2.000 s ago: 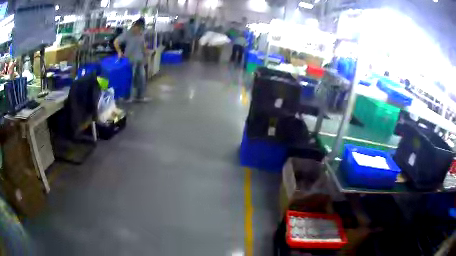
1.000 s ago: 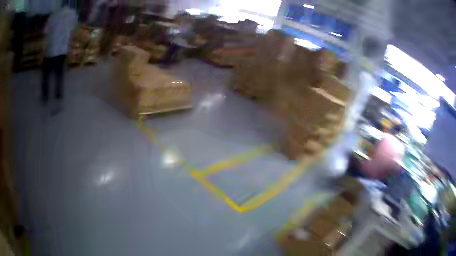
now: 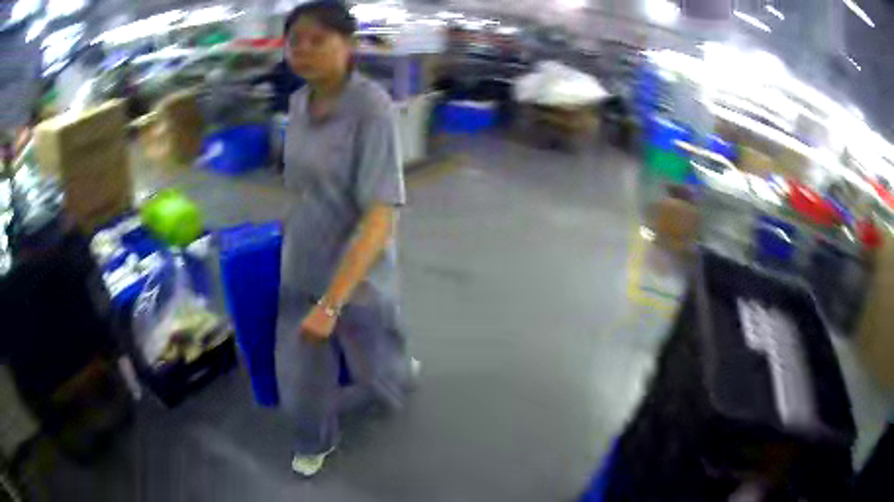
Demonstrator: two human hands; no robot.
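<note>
Neither my left hand nor my right hand is in view. A black turnover bin stands close at the lower right, with a blurred row of white pieces in it. A person in grey clothes stands or walks just ahead, left of centre. A tall blue bin is beside and partly behind the person.
A black crate with bagged items is at the lower left, with a bright green object above it. Cartons stand behind. Grey floor runs between these and the right-hand benches. A white-covered stack is farther back.
The view has swung from an area of cartons and yellow floor lines back to the aisle. The person in grey is much nearer than two seconds ago.
</note>
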